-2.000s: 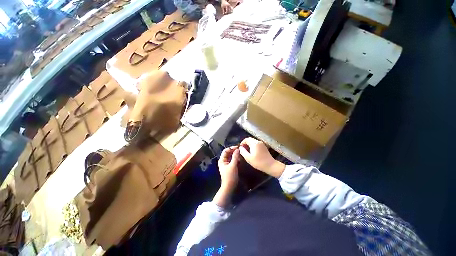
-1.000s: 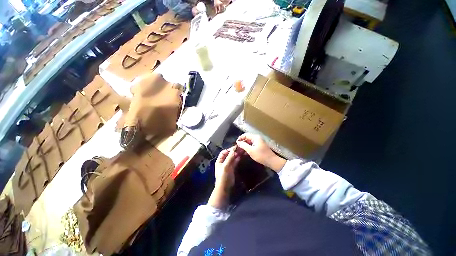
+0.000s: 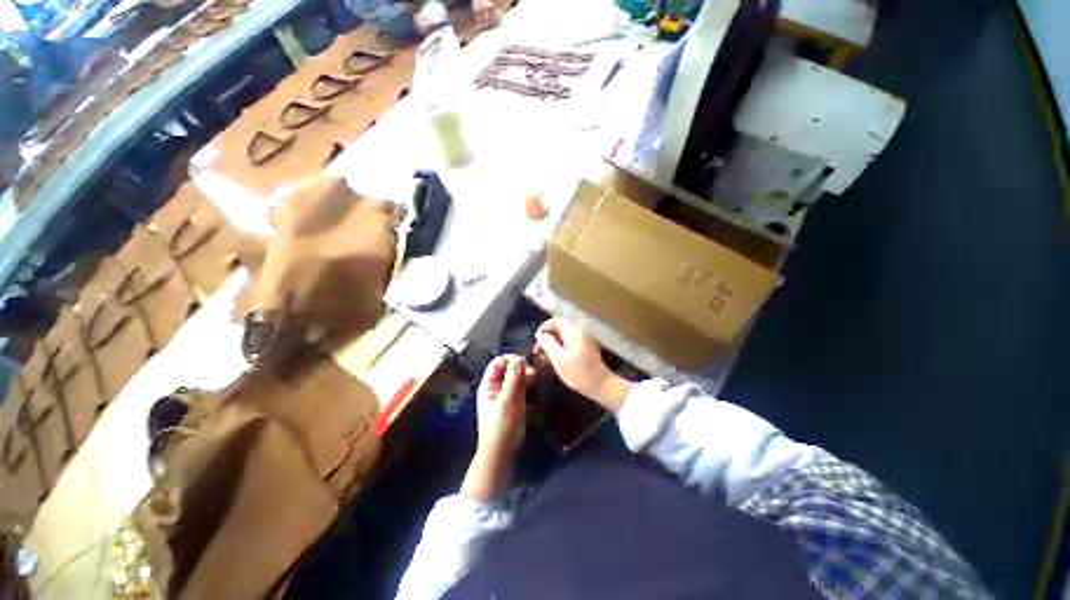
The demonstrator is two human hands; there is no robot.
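Note:
My left hand (image 3: 502, 404) and my right hand (image 3: 571, 352) are close together beside the table edge, below the cardboard carton. The fingertips of each hand are pinched together. A small dark reddish-brown part (image 3: 530, 362) shows between them; its shape is too small and blurred to make out. I cannot tell which hand grips it, or whether both do.
An open cardboard carton (image 3: 657, 281) stands beyond my right hand, next to a machine with a dark wheel (image 3: 733, 88). Brown bag panels (image 3: 252, 492) lie at left. A round white container (image 3: 420, 284), a black tool (image 3: 425, 213) and a pale bottle (image 3: 448, 137) stand on the table.
The whole view has shifted, so the table and carton sit further left. My hands have moved slightly apart at the fingertips, still pinched.

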